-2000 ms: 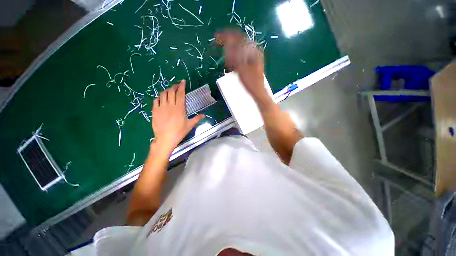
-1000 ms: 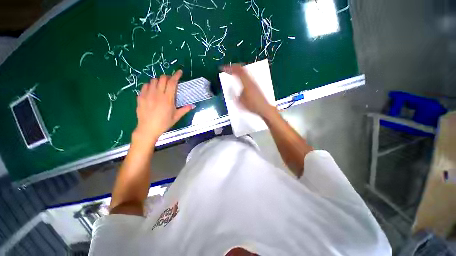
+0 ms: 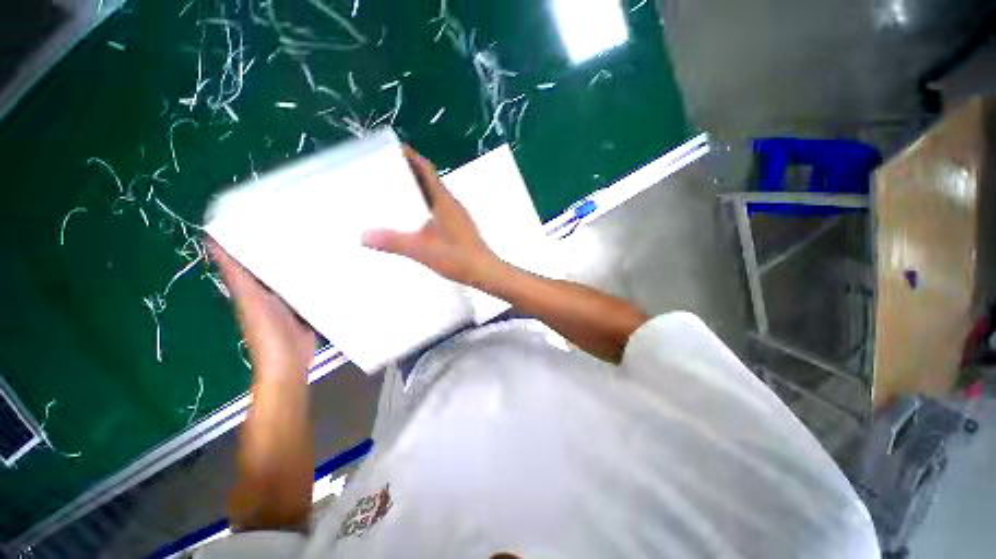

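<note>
A stack of panels [image 3: 339, 246], blank white side up, is held tilted above the green bench's front edge. My left hand [image 3: 268, 311] grips its left side, with the fingers partly hidden under it. My right hand [image 3: 442, 235] grips its right side, thumb on the white face. Another blank white panel back [image 3: 497, 191] lies to the right, partly hidden behind my right hand and the stack. A dark panel with a white border [image 3: 16, 426] is cut off at the left rim.
White trimmings [image 3: 224, 66] are scattered over the green bench [image 3: 98, 295]. A small blue item [image 3: 585, 207] lies on the silver edge rail [image 3: 644, 175]. To the right are a blue stool or bin [image 3: 819, 169], a metal frame and a brown board table [image 3: 928, 251].
The stack that stood on edge beside my left hand is now held between both hands, its white face up. My right hand has left the separate white panel back. The view has shifted.
</note>
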